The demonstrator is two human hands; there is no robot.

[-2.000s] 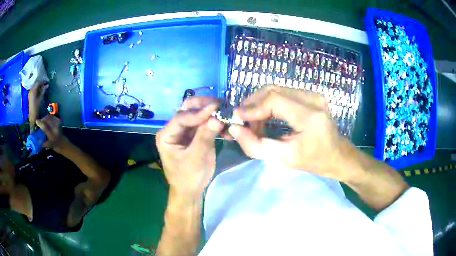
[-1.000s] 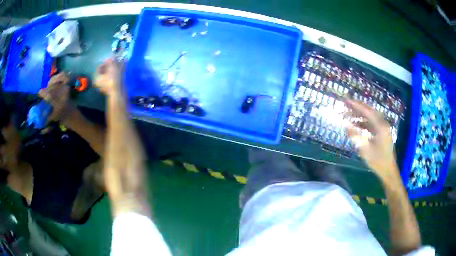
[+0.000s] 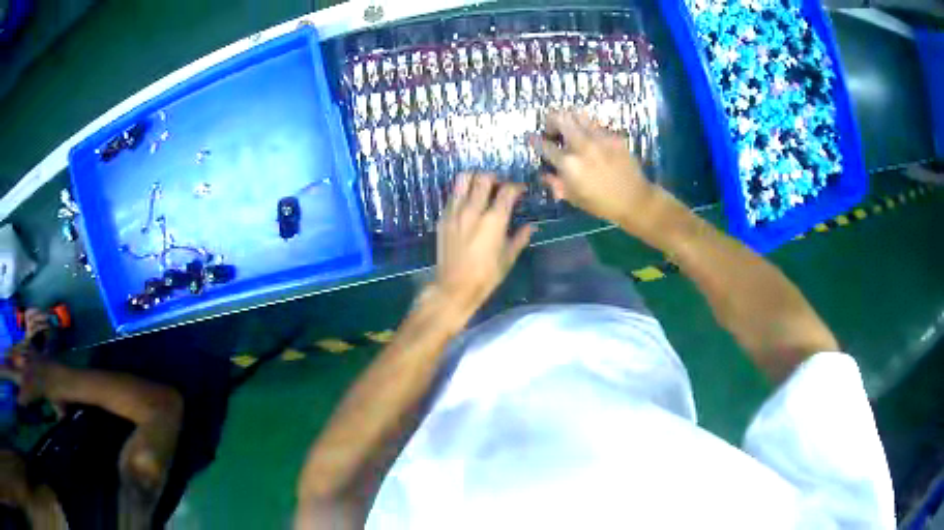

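The clear blister tray [image 3: 414,202] lies in front of me with close rows of silver parts [image 3: 424,100] and reddish wires along its far side. My left hand [image 3: 479,233] is over the near middle of the tray with its fingers bent. My right hand [image 3: 590,166] is over the tray to the right of it, fingers curled down toward the silver parts. The fingertips of both hands are blurred against the bright parts, so I cannot tell whether either holds a part.
A shallow blue work tray [image 3: 357,223] on the left holds black wired pieces [image 3: 181,282] and a lone black piece [image 3: 288,216]. A blue parts bin [image 3: 851,171] on the right is heaped with light-blue, white and black pieces. Another person's arm [image 3: 109,388] is at lower left.
The view has swung to the right. My left hand has come back from the far left side to the blister tray. My right hand is still over the tray, lower and nearer my left hand.
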